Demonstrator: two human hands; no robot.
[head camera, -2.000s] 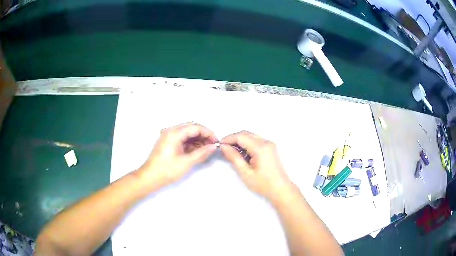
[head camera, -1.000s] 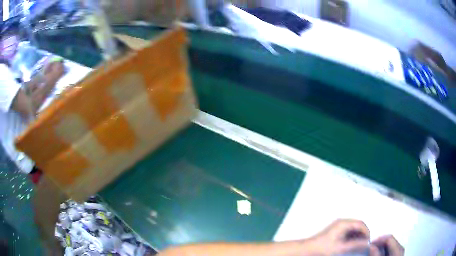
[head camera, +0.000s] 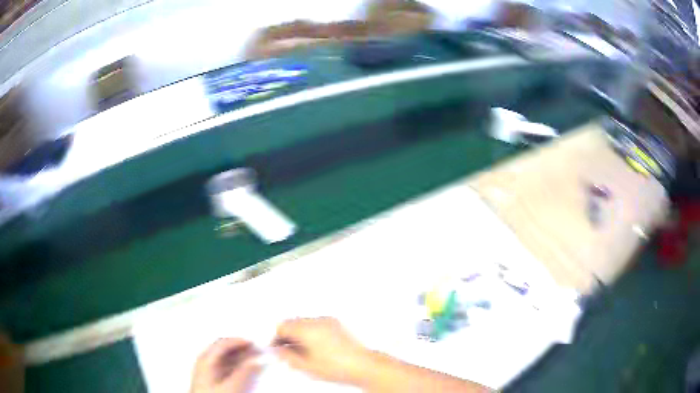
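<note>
The picture is blurred. My left hand (head camera: 224, 367) is at the bottom edge, partly cut off, with fingers curled. My right hand (head camera: 322, 348) is just right of it, fingers bent toward the left hand's fingertips. A faint pale spot lies between the fingertips; I cannot tell what it is or whether either hand grips it. Both hands are over the white work sheet (head camera: 353, 276). Right of them on the sheet lies a pile of battery cells, with a green cell (head camera: 444, 316) and a yellow cell (head camera: 435, 301) showing, others greyish and purple.
A white housing (head camera: 265, 216) lies on the green belt (head camera: 361, 165) beyond the sheet. Another white housing (head camera: 510, 127) lies farther right. A brown sheet (head camera: 572, 207) with small dark pieces adjoins the white sheet. Blue parts (head camera: 257, 83) lie across the belt. Something red (head camera: 675, 234) is at far right.
The view swung left to the orange-taped carton, then back right past the first view. The carton and bulk white parts have left the picture; the cell pile shows again. The hands remain close together.
</note>
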